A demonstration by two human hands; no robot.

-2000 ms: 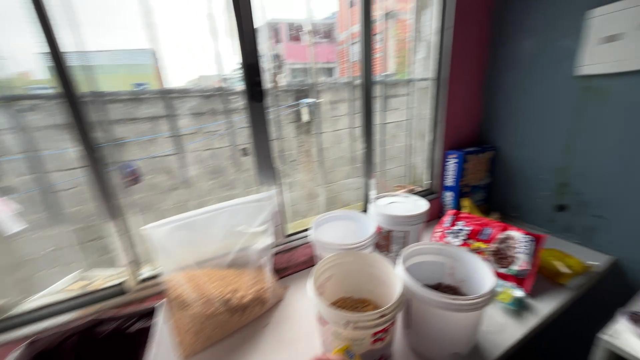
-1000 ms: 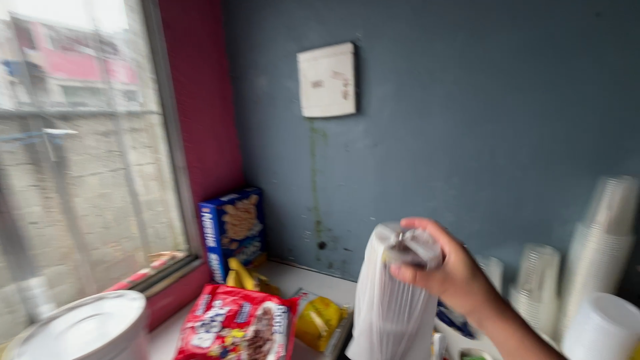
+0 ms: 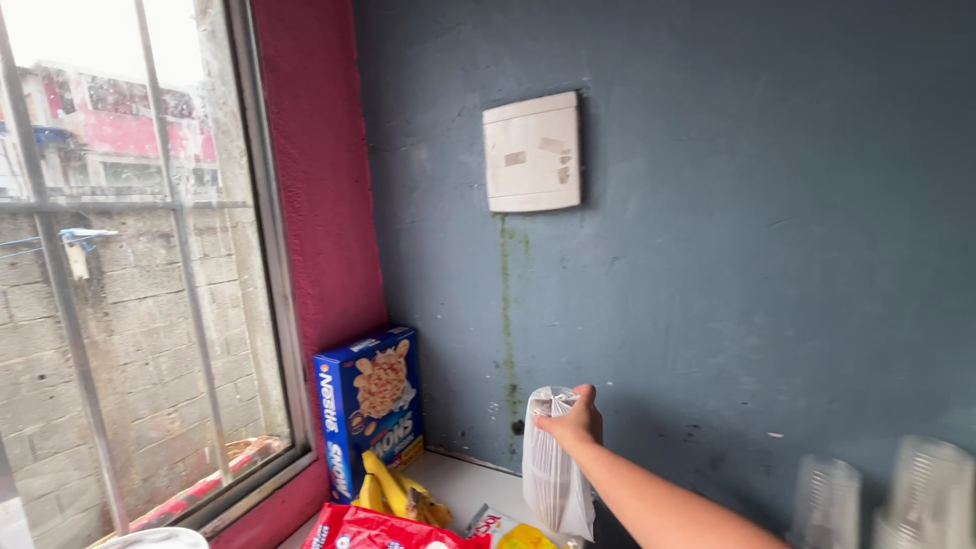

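Observation:
My right hand (image 3: pixel 576 419) grips the top of a tall object wrapped in a translucent white plastic bag (image 3: pixel 557 488), held upright near the grey wall at the back of the counter. What is inside the bag cannot be made out. Left of it lie bananas (image 3: pixel 393 492), a yellow and white packet (image 3: pixel 515 530) and a red packet (image 3: pixel 389 530). A blue Nestlé cereal box (image 3: pixel 370 408) stands in the corner behind the bananas. My left hand is out of view.
The white counter (image 3: pixel 465 484) meets the grey wall. Stacked clear plastic cups (image 3: pixel 926 496) stand at the lower right. At the lower left a white lid (image 3: pixel 156 538) shows, beside the barred window (image 3: pixel 175 206). A white panel box (image 3: pixel 532 152) hangs on the wall.
My right hand, seen with the bag one second ago, has moved it farther back toward the wall. The view has swung right from the window and tubs.

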